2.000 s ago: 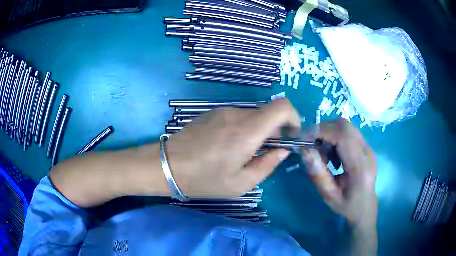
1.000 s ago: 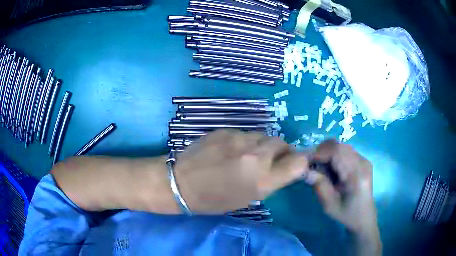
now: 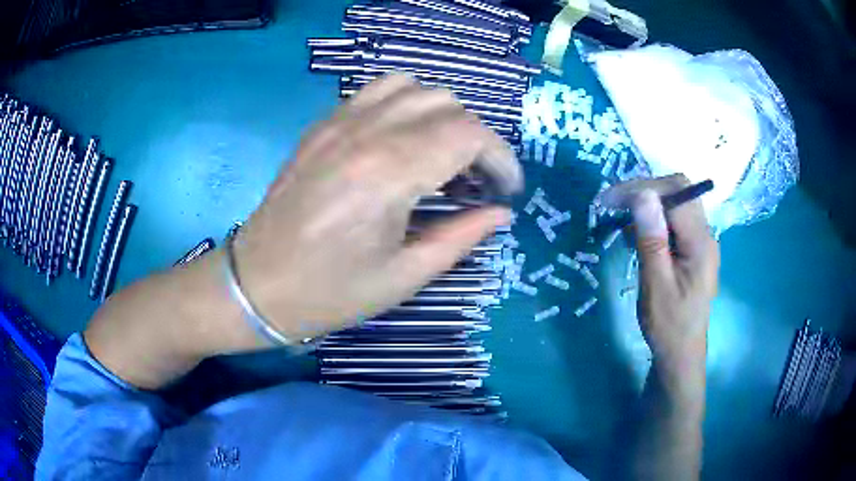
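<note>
My left hand (image 3: 375, 202), with a silver bracelet, is blurred over the metal tubes. Its thumb and fingers close around a metal tube (image 3: 455, 203); the hand hides most of this tube. My right hand (image 3: 671, 254) is at the right and holds a slim dark tool or rod (image 3: 688, 194) slanting up to the right. Small white plastic pieces (image 3: 554, 280) lie loose between the hands. A central row of metal tubes (image 3: 408, 362) lies under and below my left hand. Some tube ends on the right look pale.
More tubes (image 3: 441, 52) lie at the top. A heap of white pieces (image 3: 568, 117) is beside a clear plastic bag (image 3: 695, 131). Fanned tubes (image 3: 47, 188) are at left, thinner rods (image 3: 809, 376) at right. A blue basket (image 3: 23, 343) and dark tray (image 3: 141, 21) sit at the edges.
The hands were together over the right end of the central row. Now they are apart: my left hand has moved up and left, my right hand up, and the dark tool shows clearly.
</note>
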